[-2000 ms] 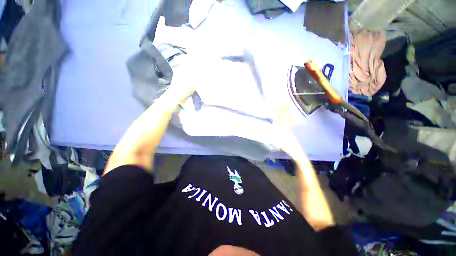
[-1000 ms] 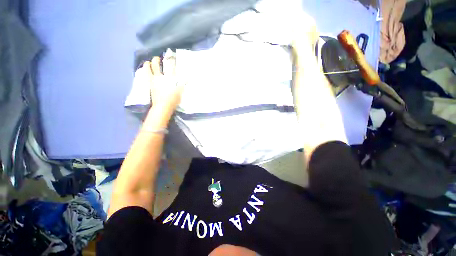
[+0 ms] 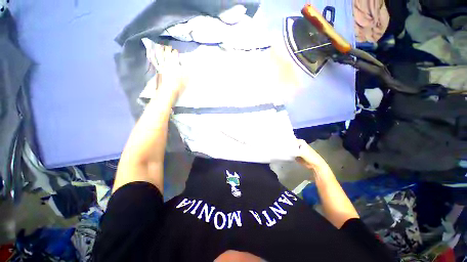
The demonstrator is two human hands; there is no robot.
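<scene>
A garment [image 3: 230,77], grey outside and overexposed white inside, lies on the lavender-blue table with its near part hanging over the front edge. A dark seam strip crosses it. My left hand [image 3: 168,69] is on its left part, fingers at a bunched fold; the grip is washed out by glare. My right hand [image 3: 306,155] holds the garment's near right corner just off the table's front edge. The steam iron [image 3: 312,43], with an orange-brown handle, rests at the right of the garment, touched by neither hand.
The table [image 3: 71,92] has its front edge just before me. A thick dark hose [image 3: 379,69] runs right from the iron. Grey garments [image 3: 13,87] hang at the left edge. Cloth heaps [image 3: 409,138] lie at the right, with a pinkish cloth [image 3: 371,20] behind.
My right hand has come back from beside the iron to the garment's near right corner. My left hand stays at the left part. The seam strip now lies straighter across.
</scene>
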